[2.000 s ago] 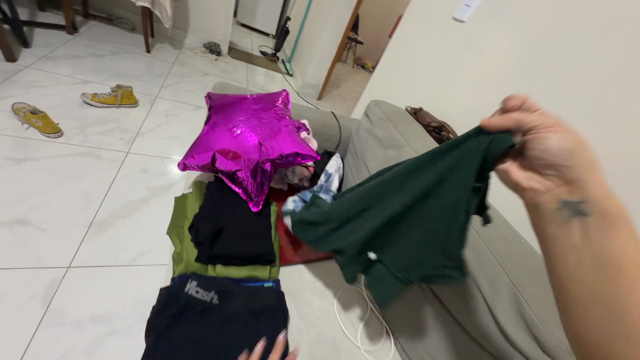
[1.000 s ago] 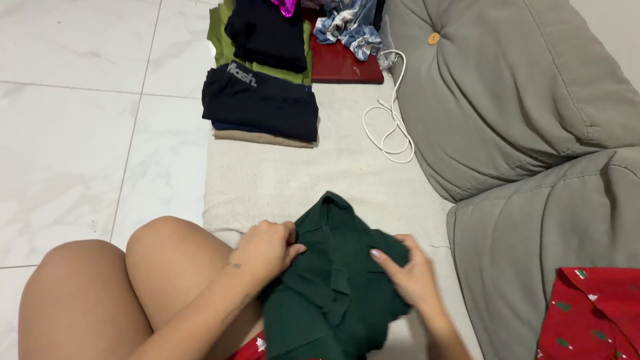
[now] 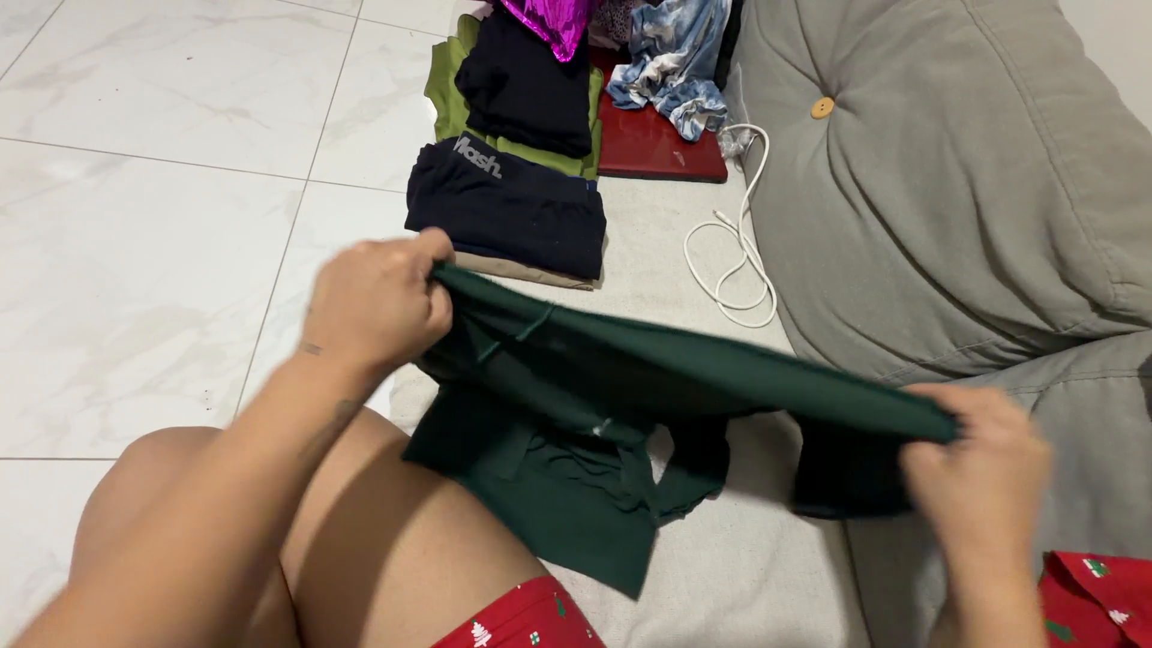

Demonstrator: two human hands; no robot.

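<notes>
A dark green garment (image 3: 576, 396) is stretched wide between my two hands, above the sofa seat and partly over my thigh. My left hand (image 3: 387, 297) grips one end of its edge, close to a stack of folded dark clothes (image 3: 504, 207). At the other end, my right hand (image 3: 981, 468) holds the same edge near the grey cushions and looks slightly blurred. The lower part of the cloth hangs down in loose folds, with gaps through which the seat shows.
Behind the stack lie a black folded garment (image 3: 531, 81) on a green one (image 3: 445, 85) and a shiny magenta balloon (image 3: 558, 18). A red flat case (image 3: 657, 144), blue-and-white cloth (image 3: 675, 54), white cable (image 3: 742, 261), grey cushion (image 3: 918, 198) and red printed fabric (image 3: 1098, 598) are around.
My hands have moved apart, and the green garment, bunched between them a second ago, is now pulled out wide. Two seconds ago one raised hand held it up at the right. The view has tilted down since.
</notes>
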